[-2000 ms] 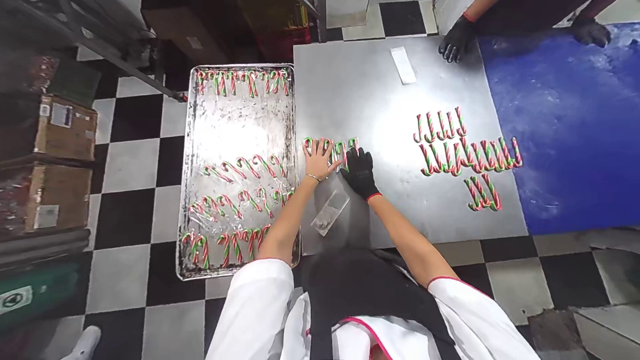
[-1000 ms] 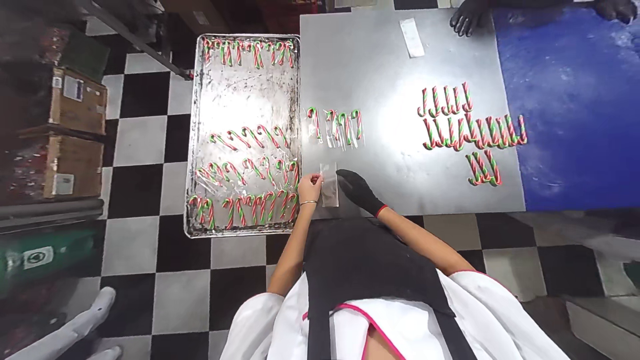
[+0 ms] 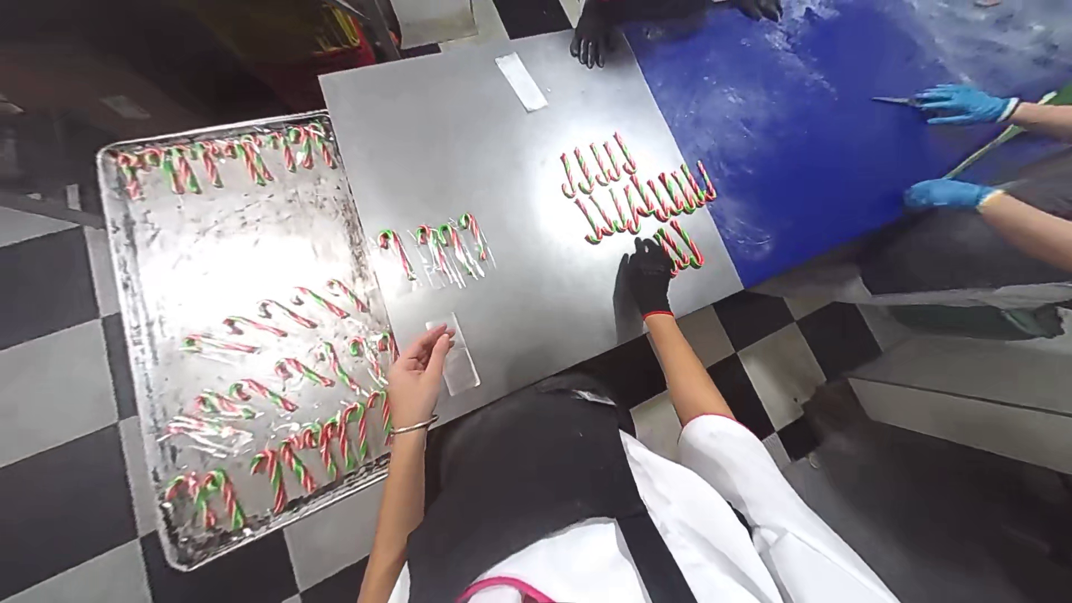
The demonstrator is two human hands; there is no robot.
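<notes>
My bare left hand (image 3: 419,377) has its fingertips at the edge of a stack of clear plastic sleeves (image 3: 459,360) on the metal table; whether it pinches one I cannot tell. My right hand (image 3: 649,272), in a black glove, reaches down at the left end of the nearest short row of candy canes (image 3: 685,247); its fingertips touch or nearly touch one, and the grip is unclear. Beyond it lie longer rows of unwrapped candy canes (image 3: 628,205). Several candy canes in clear wrap (image 3: 452,247) lie between my hands and the table's far side.
A metal sheet tray (image 3: 209,276) at left bears rows of candy canes. Another strip of clear sleeves (image 3: 521,82) lies near the far edge. A black-gloved hand (image 3: 591,38) rests there. At right, over the blue mat (image 3: 804,142), blue-gloved hands (image 3: 963,105) work, one holding a pointed tool (image 3: 894,100).
My right hand has moved right, from beside the sleeves to the short row of candy canes. My left hand stays by the sleeves. The view has turned, bringing the blue-gloved hands in.
</notes>
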